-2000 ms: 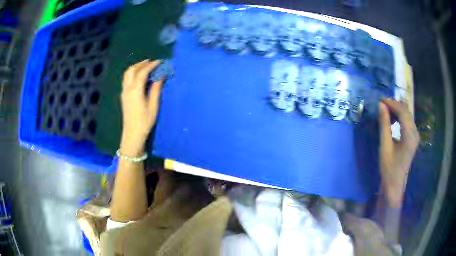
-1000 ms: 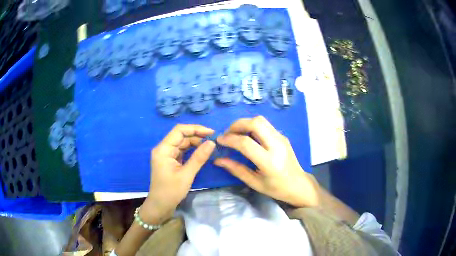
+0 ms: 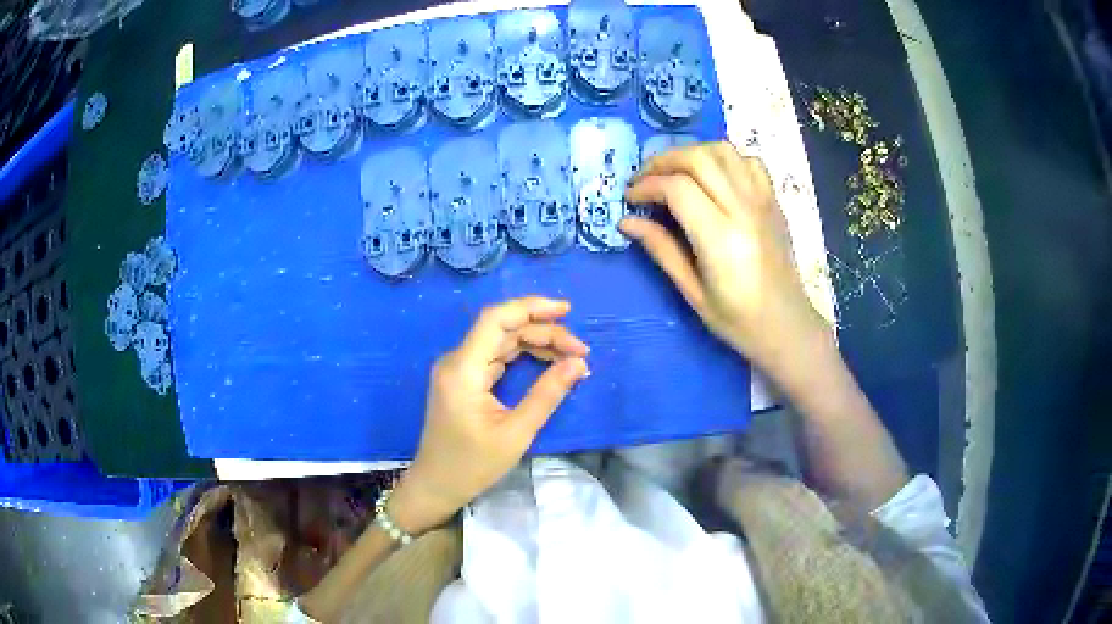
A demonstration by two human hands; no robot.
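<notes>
Pale blue-grey oval housings lie in two overlapping rows on the blue work board. My right hand is over the right end of the nearer row. Its thumb and index finger are bent close beside a bright housing, and it partly covers the last housing. Whether it pinches a small part is hidden. My left hand is above the board below the nearer row, thumb and fingers curled with a small gap, and no part shows in it.
Brass contacts are piled right of the board, with thin metal slivers below them. Round inserts lie on the dark surface at left. A blue crate with black trays is at far left. White backing borders the board.
My hands have parted from around a small blue-grey part. My right hand has moved up and right to the nearer row; my left hand has shifted slightly right and shows no part.
</notes>
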